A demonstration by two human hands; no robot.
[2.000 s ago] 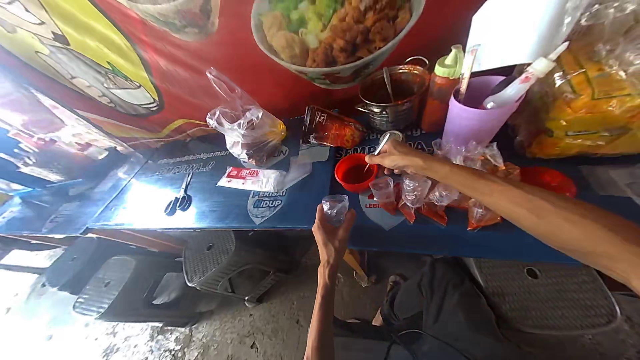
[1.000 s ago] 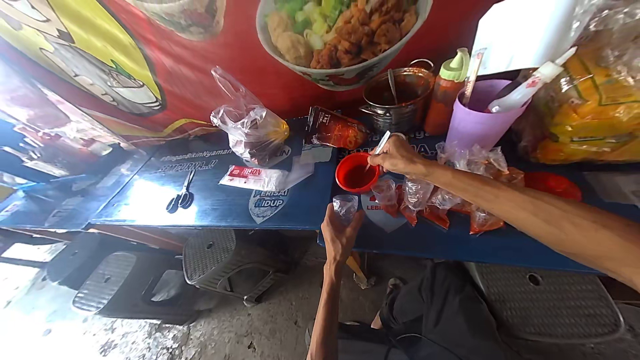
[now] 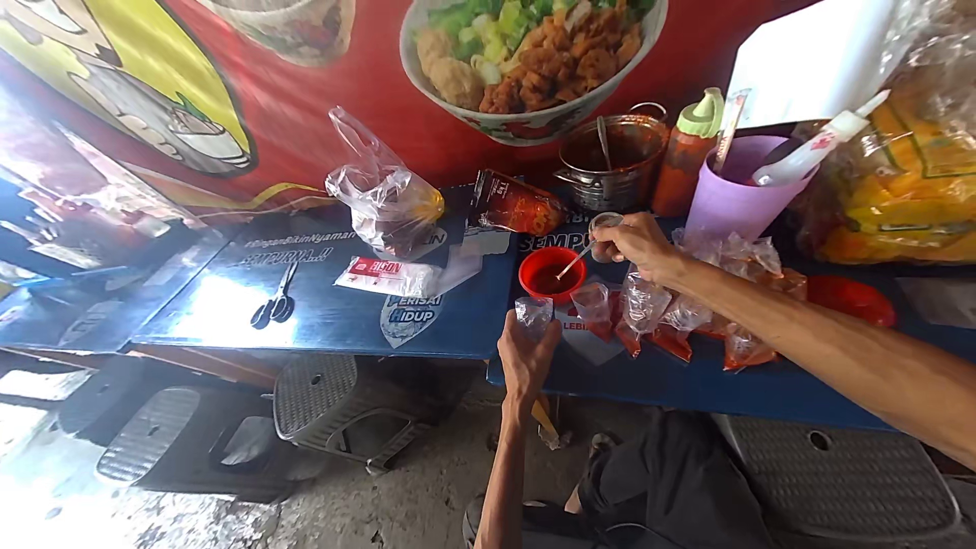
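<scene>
My left hand (image 3: 528,357) holds a small clear plastic bag (image 3: 534,311) upright by the table's front edge. Just beyond it sits a red plastic bowl (image 3: 552,293) with dark red liquid inside. My right hand (image 3: 637,245) grips a spoon (image 3: 576,260) whose thin end reaches into the bowl; a round clear or metal piece (image 3: 606,221) shows at the fingers. Several small bags of red sauce (image 3: 672,341) lie under and beside my right forearm. Behind the bowl are a red and black sauce pouch (image 3: 518,204) and a metal pot (image 3: 610,179) of red sauce with a spoon in it.
Scissors (image 3: 277,297), a knotted plastic bag (image 3: 389,202) and a white packet (image 3: 390,277) lie left on the blue table (image 3: 450,335). A squeeze bottle (image 3: 686,156), a purple cup (image 3: 736,194), a large bag of yellow packets (image 3: 900,198) and a red lid or dish (image 3: 852,300) stand right. Plastic stools (image 3: 314,393) are below.
My left hand with the small bag has moved right, close to the front of the red bowl. The spoon's thin end now reaches into the bowl.
</scene>
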